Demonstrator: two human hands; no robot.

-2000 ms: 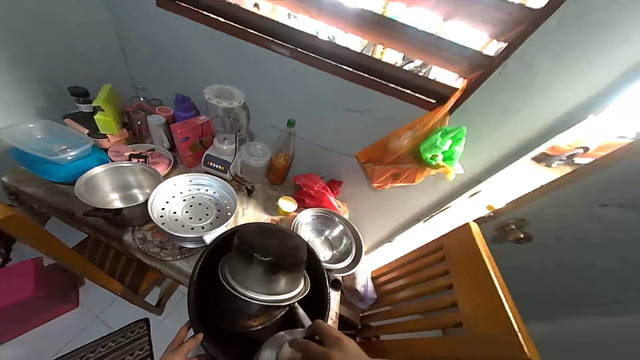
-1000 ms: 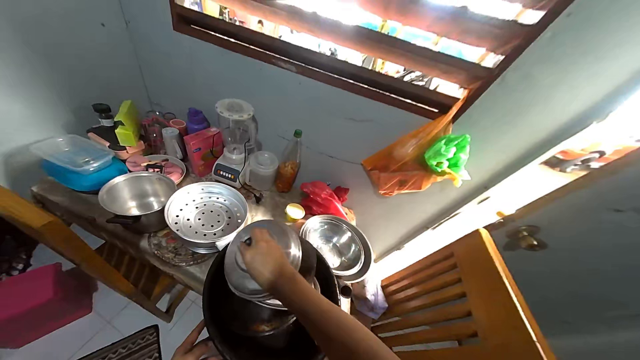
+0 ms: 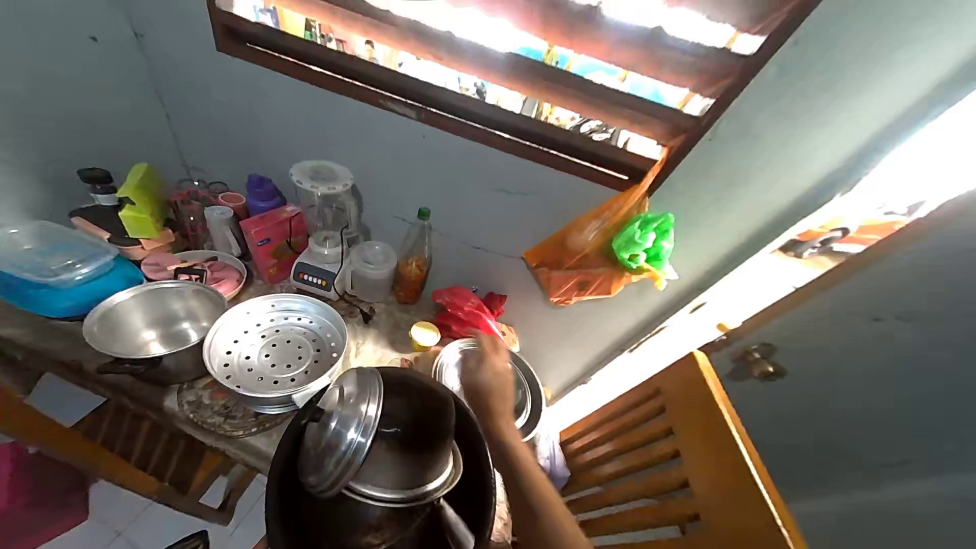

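Observation:
My right hand [image 3: 488, 374] reaches over the stacked metal bowls [image 3: 526, 389] on the table's right side; it is blurred, and whether it grips a bowl is unclear. A large black wok or basin [image 3: 286, 473] stands low in the middle. In it are a dark, upturned pot [image 3: 415, 435] with a metal rim and a metal lid [image 3: 343, 427] leaning on the pot's left side. Left of the wok sit the perforated steamer pan [image 3: 278, 354] and a metal pot [image 3: 156, 324] with a black handle. My left hand is almost wholly hidden at the bottom edge, beside the wok.
Along the wall stand a blender [image 3: 324, 252], a bottle [image 3: 414, 263], a pink box [image 3: 276, 242] and a blue container [image 3: 69, 293]. A red plastic bag [image 3: 467, 311] lies behind the bowls. An orange bag [image 3: 583, 252] hangs from the window. A wooden chair [image 3: 648, 457] is at right.
My right hand has left the lid and moved right to the stacked bowls. The lid, flat on the dark pot one second ago, now leans at its left side.

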